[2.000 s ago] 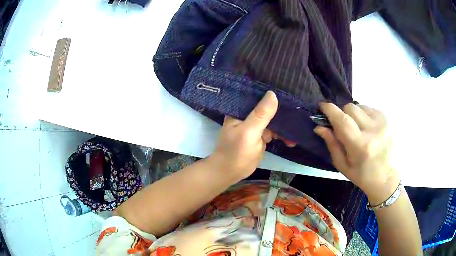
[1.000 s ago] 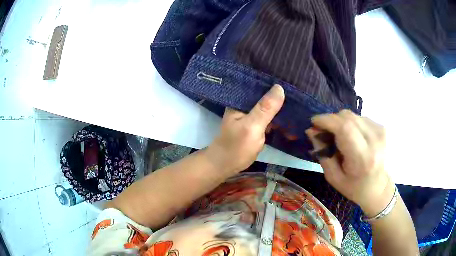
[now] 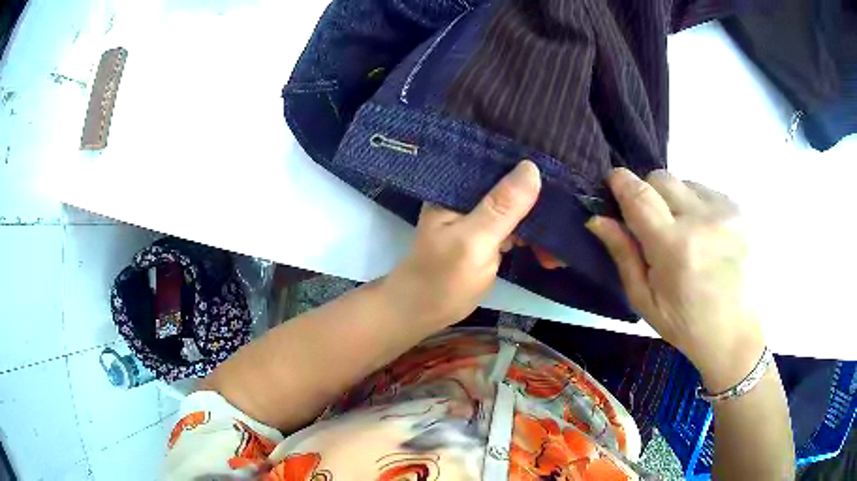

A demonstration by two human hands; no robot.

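Observation:
A dark striped garment (image 3: 536, 85) lies on the white table, with its blue denim-look waistband (image 3: 442, 164) towards me. A pale stitched buttonhole (image 3: 394, 145) shows near the waistband's left end. My left hand (image 3: 460, 240) grips the waistband, thumb on top and fingers underneath. My right hand (image 3: 677, 254), with a bracelet at the wrist, is at the waistband's right part. A small dark tool with a glinting tip, apparently thread snips (image 3: 592, 201), shows at its fingertips, mostly hidden by the hand.
The white table (image 3: 216, 141) has a curved far edge. A flat tan piece (image 3: 103, 99) lies at its left. Another dark garment (image 3: 799, 75) lies at the upper right. Below are a floral-edged bag (image 3: 221, 315) with a dark red item and a blue crate (image 3: 691, 413).
My right hand dipped below the waistband edge and now is back up at it, with fingertips close to the cloth. My left hand has kept its hold.

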